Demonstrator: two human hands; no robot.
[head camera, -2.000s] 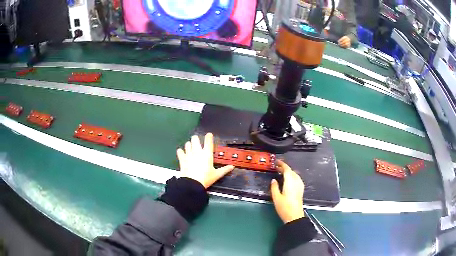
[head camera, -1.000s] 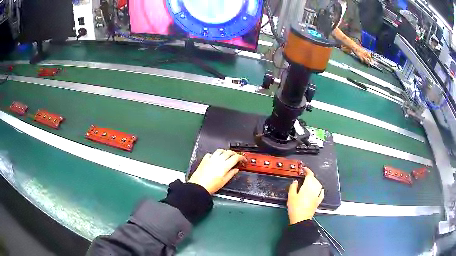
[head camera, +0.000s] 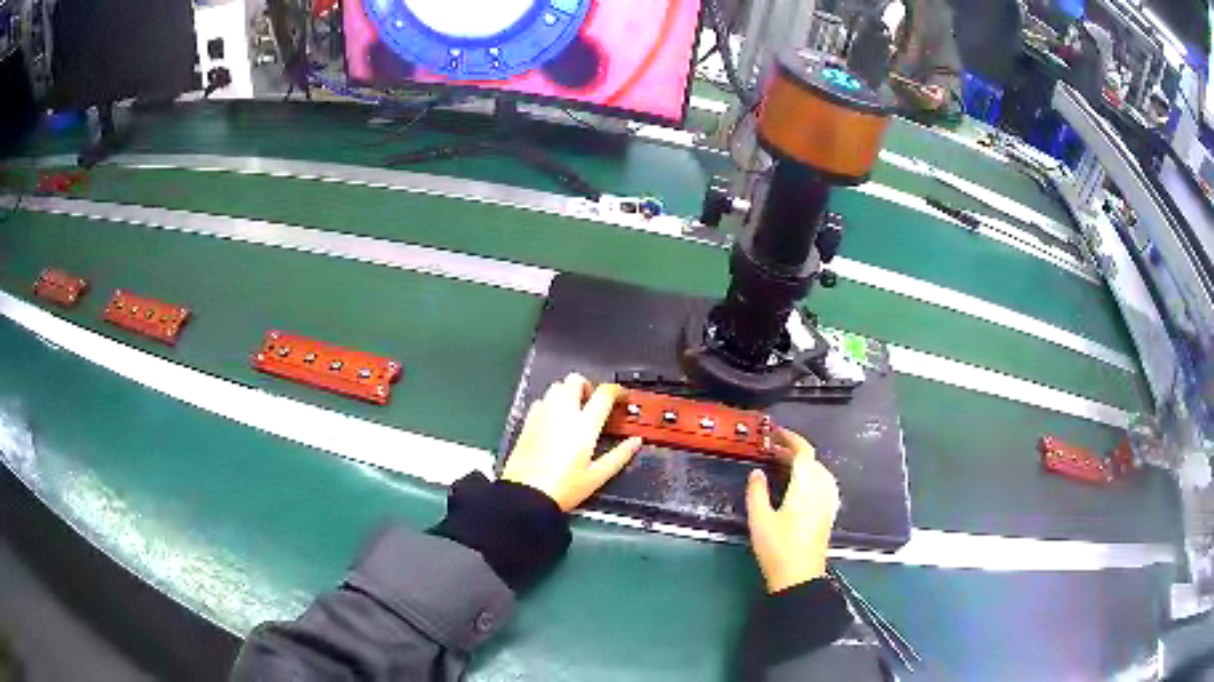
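A red-orange carrier (head camera: 688, 424) with a row of small round parts lies on the black base plate (head camera: 679, 493), in front of the thin black guide bar (head camera: 639, 381). My left hand (head camera: 565, 446) grips the carrier's left end between thumb and fingers. My right hand (head camera: 795, 506) grips its right end. The microscope (head camera: 772, 253), black with an orange-brown band, stands over the plate just behind the carrier. The monitor (head camera: 533, 53) shows a blue ring with a white centre on pink, cut off by the top edge.
Several red carriers lie on the green bench at left, the nearest one (head camera: 326, 366) beside the plate. More carriers (head camera: 1076, 460) lie at right. Tweezers (head camera: 873, 618) lie by my right sleeve. A green-white patch (head camera: 848, 352) is behind the microscope column. A person (head camera: 928, 67) is at the back.
Both hands and the carrier have shifted left along the guide bar since one second ago. The ring on the monitor has moved left and up. The loose carriers on the bench have drifted right.
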